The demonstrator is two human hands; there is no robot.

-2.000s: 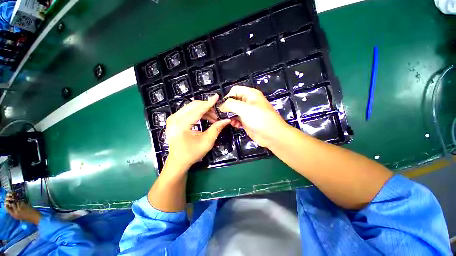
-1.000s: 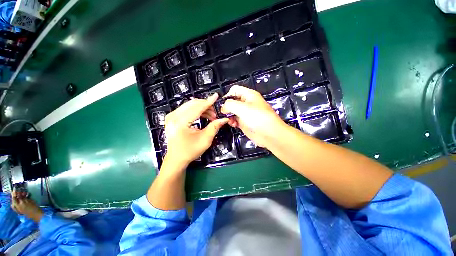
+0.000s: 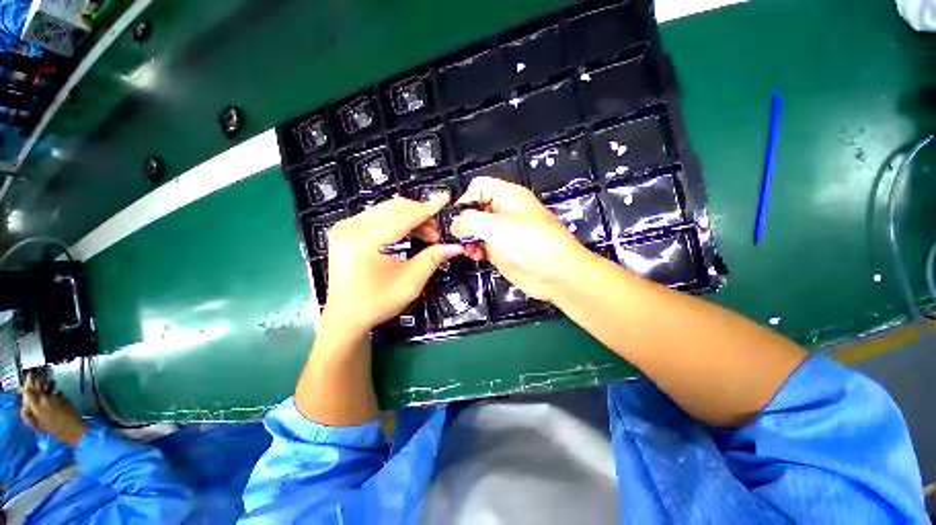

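A glossy black blister tray (image 3: 626,190) lies tilted on the green bench. Square black modules (image 3: 422,150) sit in pockets of its left columns, and right-hand pockets hold only small white bits (image 3: 617,150). My left hand (image 3: 375,261) and my right hand (image 3: 518,236) are bare and meet over the tray's middle. Their fingertips pinch a small dark module (image 3: 450,224) between them, mostly hidden by the fingers. My hands also cover some pockets below.
A blue pen-like stick (image 3: 768,169) lies right of the tray. Several loose modules (image 3: 231,121) sit on the green conveyor beyond the white rail (image 3: 185,195). A black box (image 3: 64,313) and another person's hand (image 3: 51,410) are at left. Clear tubing (image 3: 901,231) loops at right.
The loose modules on the conveyor have moved right and slightly up. My left hand has shifted slightly left, and both hands stay at the module. The other person's hand has moved a little.
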